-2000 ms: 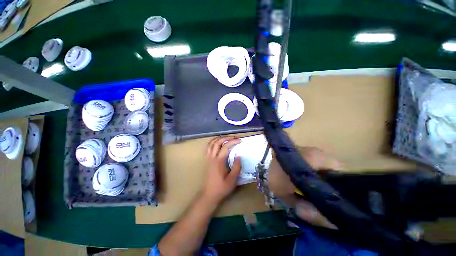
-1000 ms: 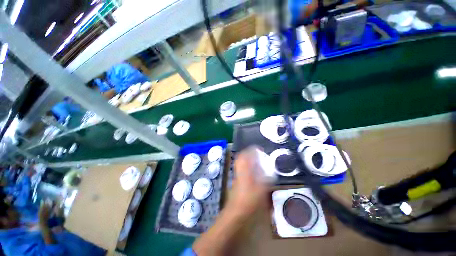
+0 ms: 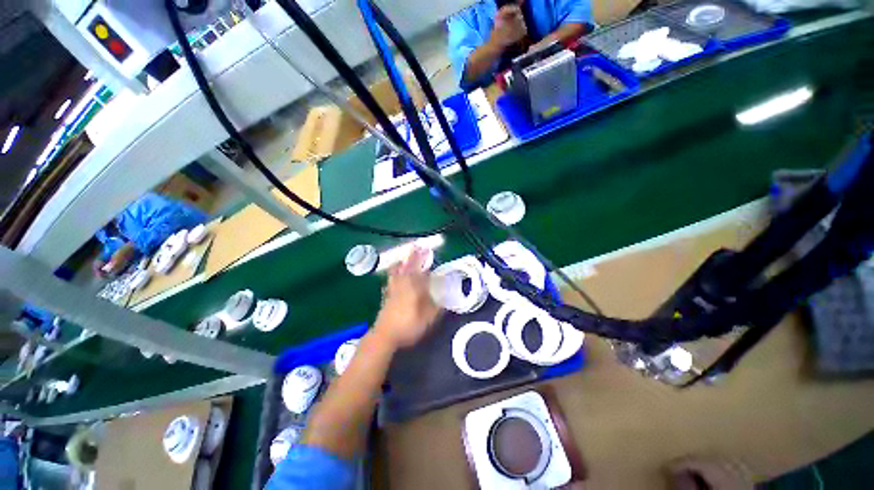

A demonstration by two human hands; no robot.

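Observation:
My left hand [image 3: 410,304] is over the upper left of the dark ring tray [image 3: 422,383], near the conveyor edge. Pale round parts show at its fingertips, but blur hides whether it grips one. Flat white rings [image 3: 480,349] lie piled on the tray. The white square fixture [image 3: 476,448] is below the tray, with no housing in its round recess. The black screwdriver [image 3: 714,292] hangs at the right, its shiny metal nose [image 3: 661,362] over the cardboard. A dim shape at the bottom right edge looks like my right hand [image 3: 709,475], cut off and unclear.
The housing tray [image 3: 316,343] with white housings [image 3: 302,388] is partly behind my left forearm. Black cables and a hose [image 3: 613,328] cross the view. The green conveyor [image 3: 613,191] carries round units [image 3: 506,207]. A grey tray [image 3: 843,325] is at right. People in blue sit beyond the conveyor.
My left hand has moved up over the ring tray toward the conveyor edge. The view has shifted. The screwdriver, over the fixture two seconds ago, now hangs to the right, and the white part has left the fixture.

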